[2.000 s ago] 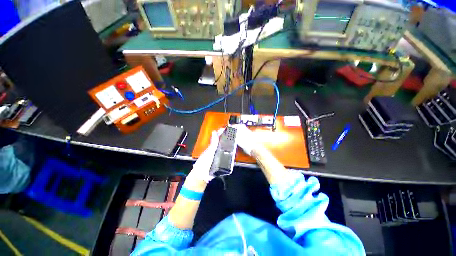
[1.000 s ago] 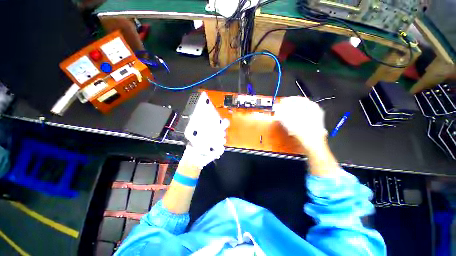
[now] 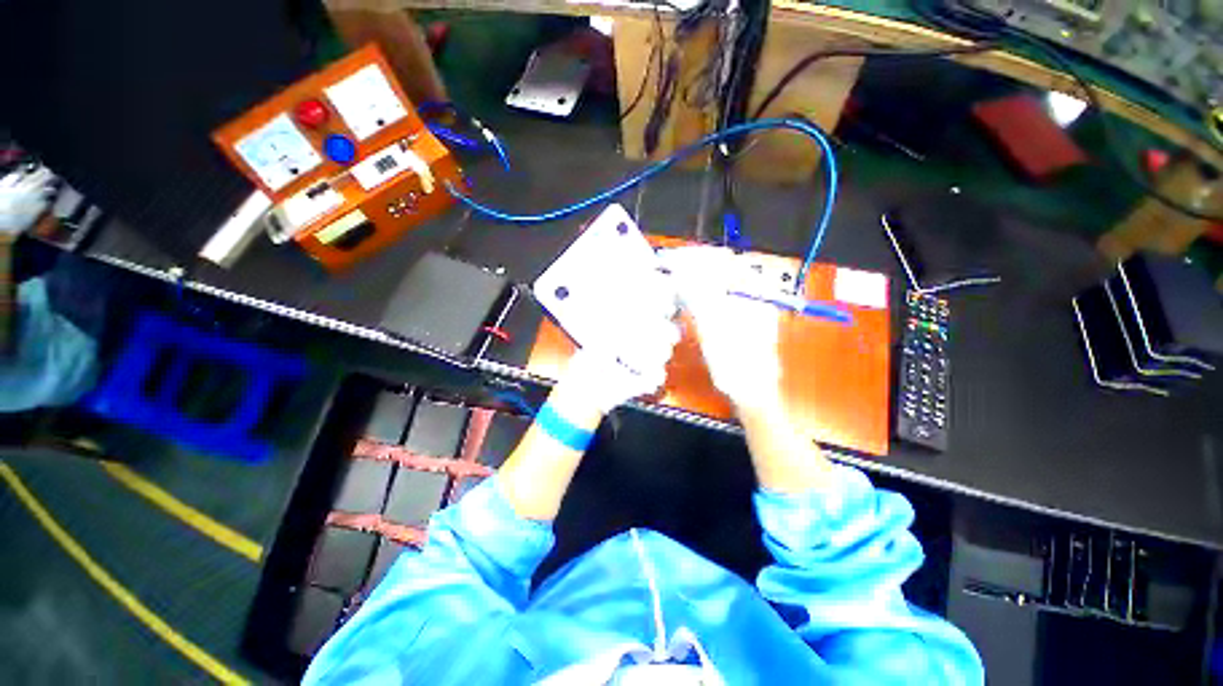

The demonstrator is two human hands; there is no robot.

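Note:
My gloved left hand (image 3: 630, 351) grips a set-top box (image 3: 590, 279) with its pale underside up and dark round spots near the corners. My gloved right hand (image 3: 734, 328) is at the box's right edge, over the orange test fixture (image 3: 838, 382). It holds a blue marker pen (image 3: 821, 312), whose blue end sticks out to the right. The fingertips are blurred and the pen's other end is hidden. The fixture connectors (image 3: 765, 275) lie behind my right hand, partly covered.
A remote control (image 3: 924, 369) lies right of the fixture. Stacked units (image 3: 1127, 328) stand farther right. Left are a flat black box (image 3: 447, 308) and the orange tester (image 3: 342, 168). A blue cable (image 3: 644, 174) arcs behind. A parts tray (image 3: 302, 529) is below the bench. Another person's glove shows far left.
The marker pen has left its place on the bench and is in my right hand. My right hand has moved left to the box, which my left hand has turned so its underside shows fully.

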